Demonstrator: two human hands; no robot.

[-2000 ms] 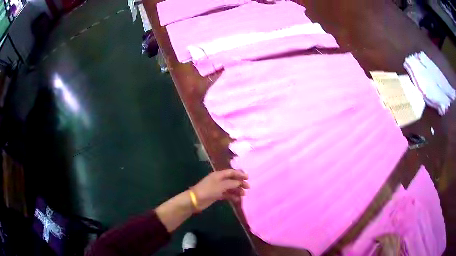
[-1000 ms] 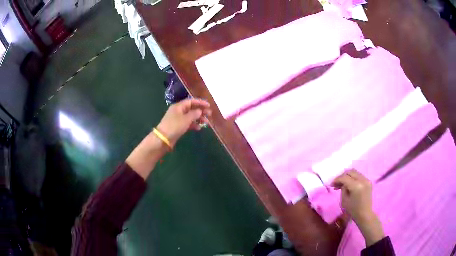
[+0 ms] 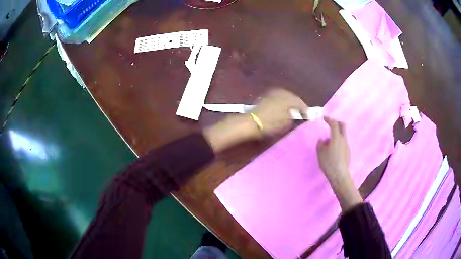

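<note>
Pink cut panels [image 3: 283, 187] lie flat on the dark brown table. My left hand [image 3: 278, 114], blurred, with a yellow band at the wrist, is over the table at the panel's upper left edge. A thin white strip [image 3: 230, 108] runs up to it, and white shows at its fingertips; its grip is unclear. A small white slip [image 3: 314, 113] lies at the panel edge between my hands. My right hand [image 3: 335, 152] is over the panel, index finger extended beside the slip, thumb apart. Another small white piece [image 3: 415, 114] is by the notched edge.
A printed white strip [image 3: 169, 40] and a plain white strip [image 3: 196, 91] lie on the table [image 3: 273, 45]. A blue item in clear plastic [image 3: 83, 14] is at the far left corner. Small pink pieces on white [image 3: 376, 33] lie at the upper right. The left table edge borders green floor.
The view has shifted along the table towards the white strips. My left hand has moved from beyond the table edge to the panel's edge. My right hand has left the folded white-and-pink piece.
</note>
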